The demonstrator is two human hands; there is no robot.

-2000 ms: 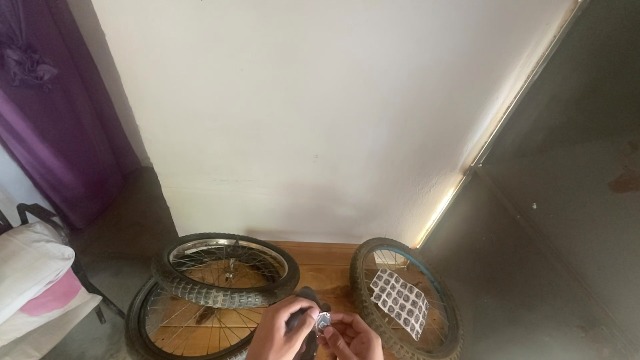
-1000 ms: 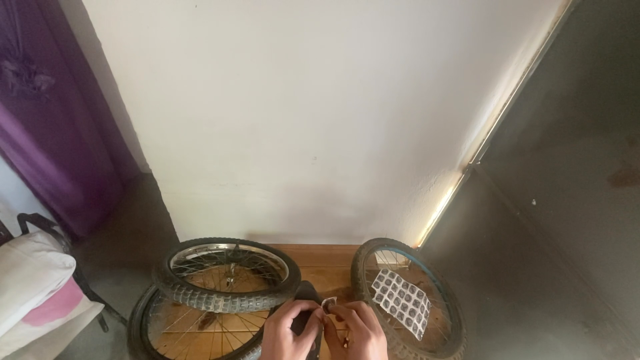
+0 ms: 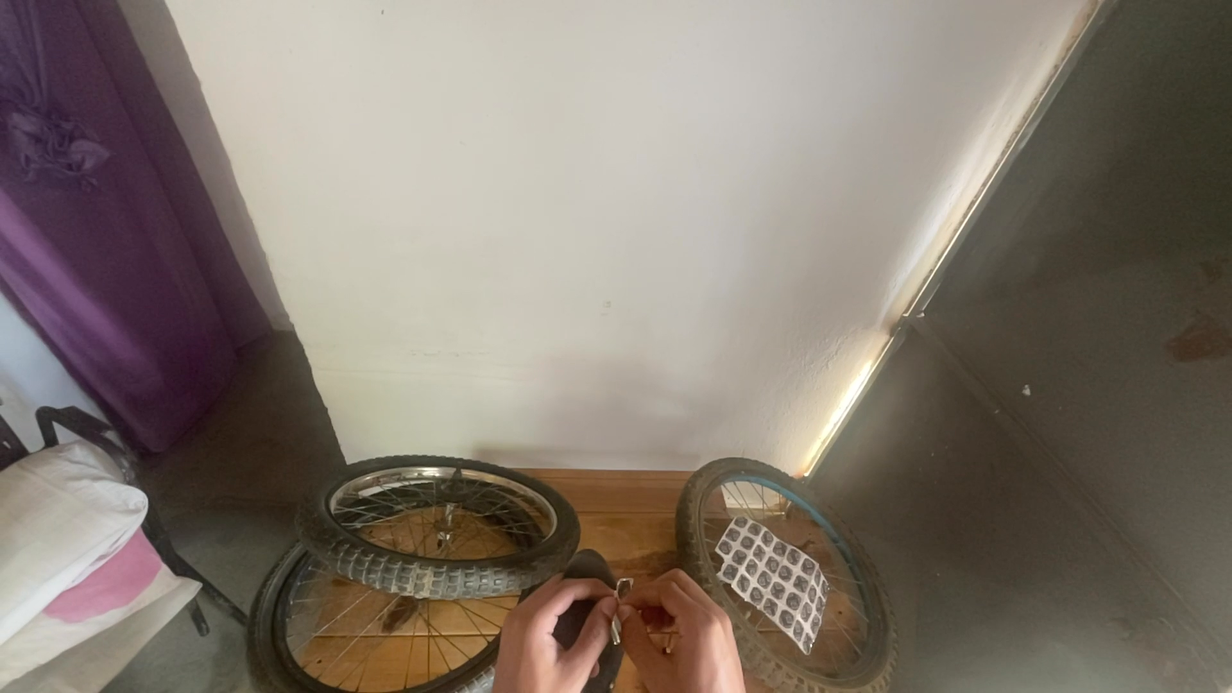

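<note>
Both hands meet at the bottom centre, fingertips almost touching. My left hand [image 3: 560, 635] and my right hand [image 3: 681, 630] pinch a small piece with a pale edge and a dark middle [image 3: 624, 587] between thumbs and forefingers; it looks like a tyre patch with its backing, though it is too small to be sure. Behind my left hand a dark, rounded object [image 3: 589, 570] shows in part. A sheet of dark patches on pale backing [image 3: 773, 582] lies over the spokes of the right-hand bicycle wheel [image 3: 700, 539].
Two bicycle wheels overlap at left, the upper one [image 3: 423, 572] resting on the lower one [image 3: 272, 640]. Wooden boards [image 3: 616, 529] lie beneath, against a white wall [image 3: 616, 241]. A chair with a pale cushion [image 3: 72, 500] stands far left beside a purple curtain [image 3: 125, 250].
Both hands have shifted their fingers around the small piece. The round face of the piece showed two seconds ago; now it appears more edge-on. The wheels and the sheet have not moved.
</note>
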